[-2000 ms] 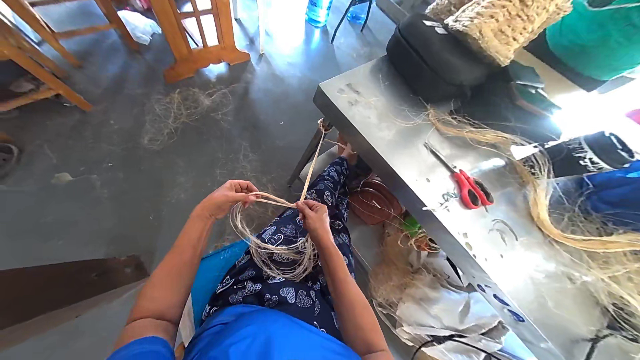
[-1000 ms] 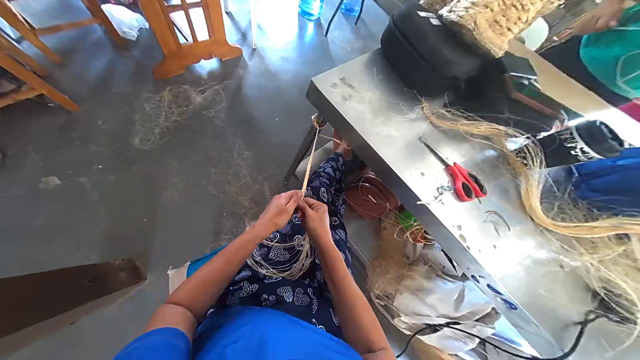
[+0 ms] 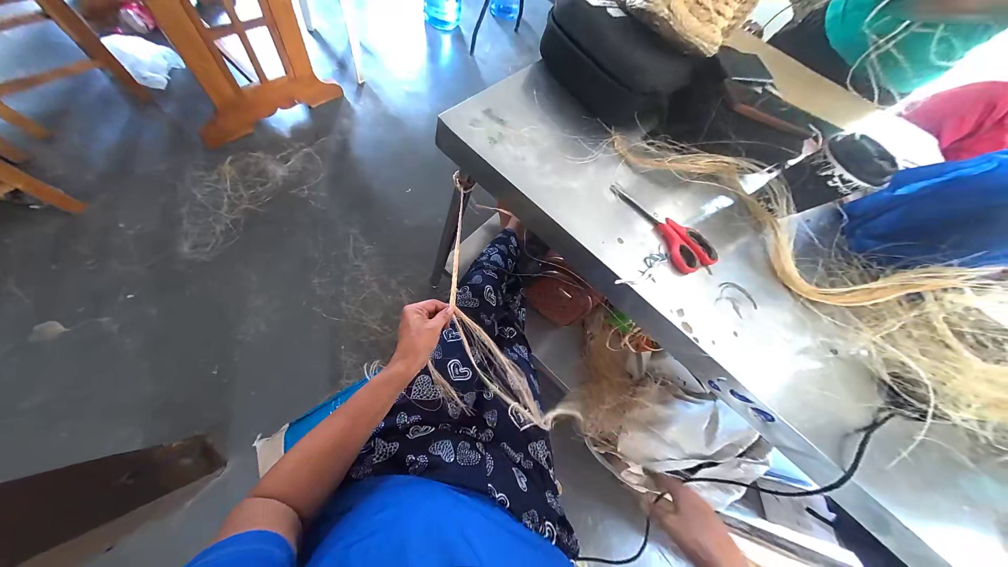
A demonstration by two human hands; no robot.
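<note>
A narrow braid of plant fibre (image 3: 457, 244) runs taut from the table's near corner down to my left hand (image 3: 423, 331), whose thumb and fingers pinch its lower end. Below the pinch, loose strands (image 3: 500, 370) fan out across my patterned trousers toward the lower right. My right hand (image 3: 687, 512), somewhat blurred, is low at the right beside a white bag (image 3: 669, 441) and a black cord (image 3: 756, 490); whether it holds anything is unclear. Red-handled scissors (image 3: 681, 244) lie on the metal table, left of a long hank of pale fibre (image 3: 787, 260).
The metal table's edge (image 3: 567, 244) runs diagonally on my right. A black case (image 3: 614, 63) and blue cloth (image 3: 929, 209) lie on it. Wooden furniture (image 3: 236, 102) stands at the upper left, with fibre scraps (image 3: 244, 189) on the floor. Another person in green is at the upper right.
My right hand has left the braid, where both hands were together, and moved down and right. The looped strands on my lap now spread out to the right. My left hand stays at the braid.
</note>
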